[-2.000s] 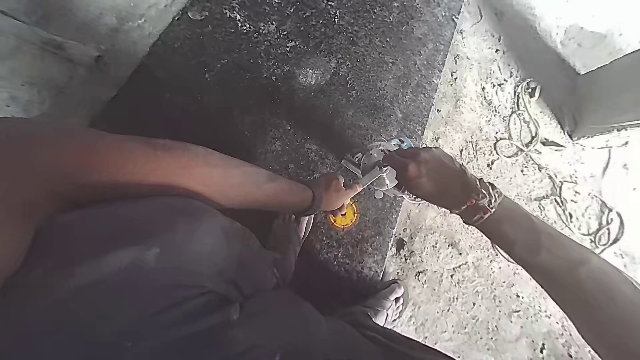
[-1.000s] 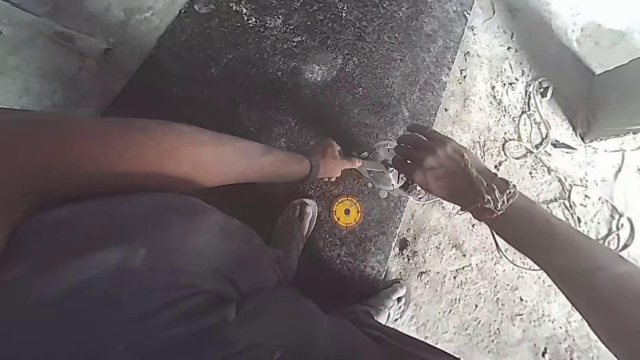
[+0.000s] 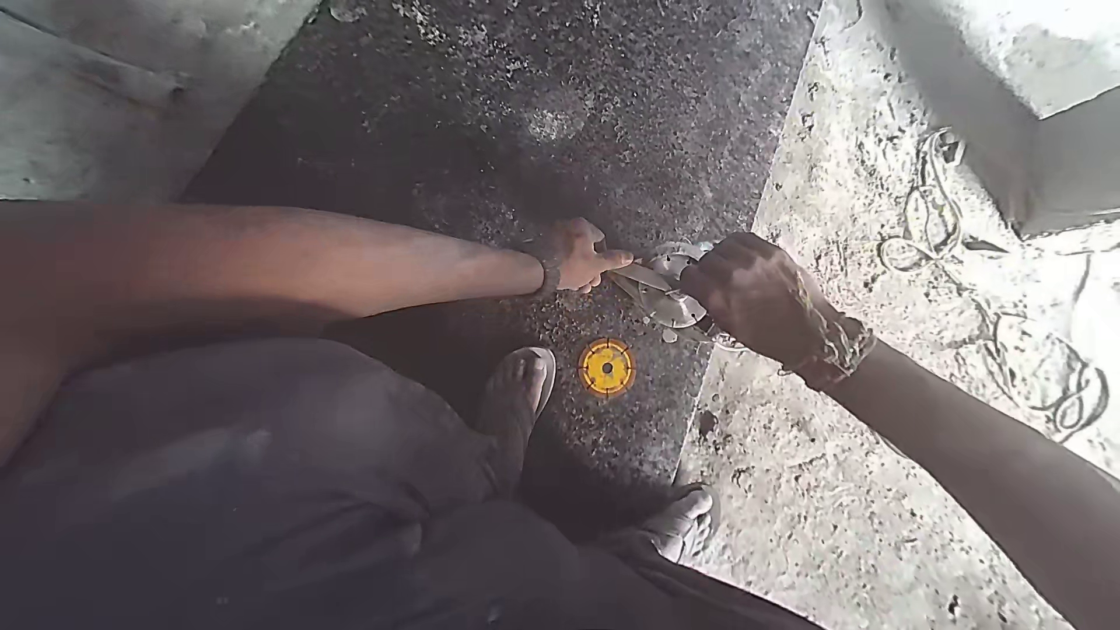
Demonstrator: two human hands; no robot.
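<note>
My left hand is closed around the near end of a flat pale strip, with a finger or thumb laid along it. The strip reaches over a cluster of metal parts. Among them are a silver slotted disc and another pale disc partly behind. My right hand is bent over the right side of this cluster; its fingertips are hidden, so its hold cannot be made out. A yellow segmented cutting disc lies flat on the dark stone slab, nearer my feet.
My sandalled feet are close to the yellow disc. To the right, a looped cord and more tangled cord lie on the rough pale ground. A block stands at the upper right.
My left hand has moved off the yellow disc, which it partly covered two seconds ago. My right hand, fingers spread one second ago, is now curled down at the metal parts.
</note>
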